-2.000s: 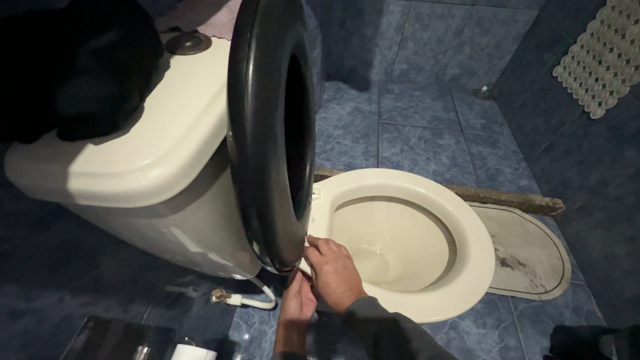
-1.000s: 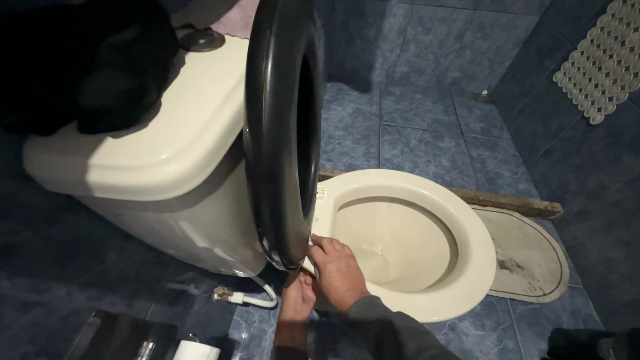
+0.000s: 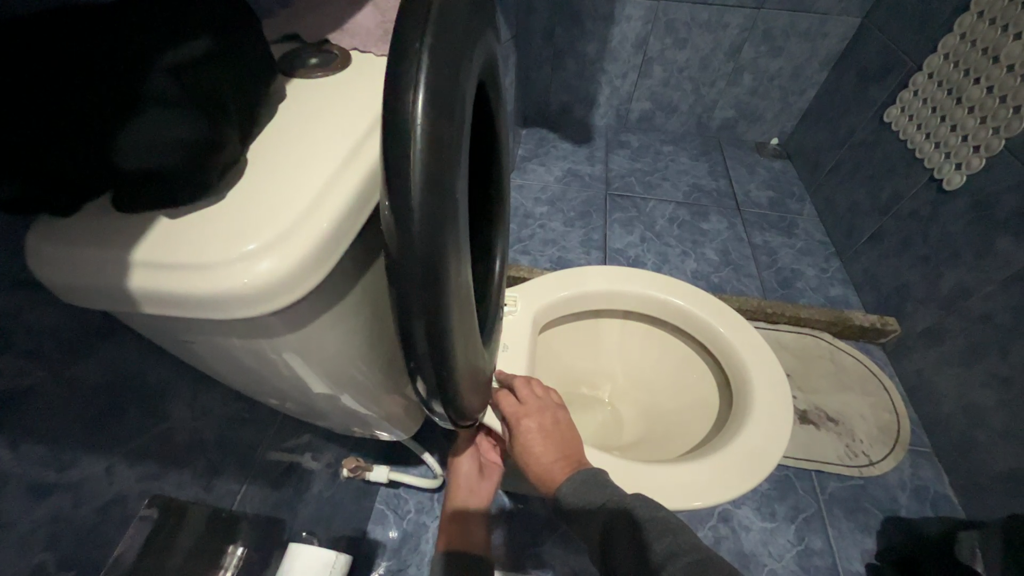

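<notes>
A black toilet seat (image 3: 440, 216) stands raised against the cistern, above the rear of the cream toilet bowl (image 3: 760, 400). My right hand (image 3: 540, 428) rests on the bowl's rear rim beside the seat's lower end, its fingers bent around the hinge area. Just below and left of it is my left hand (image 3: 476, 464), reaching up under the rim by the seat's bottom edge. The fingertips of both hands are partly hidden, and whether they grip a part cannot be seen. A white hinge plate (image 3: 510, 303) shows at the rim's far rear corner.
Black cloth (image 3: 192, 104) lies on the cistern lid (image 3: 312, 192) by the flush button (image 3: 314, 59). A white supply hose (image 3: 416, 480) runs to a wall valve (image 3: 356, 469). A stone curb (image 3: 824, 317) and a stained mat (image 3: 840, 400) lie past the bowl.
The view has shifted slightly. Both hands remain at the rear of the bowl beneath the raised seat, with no plain change in what they touch.
</notes>
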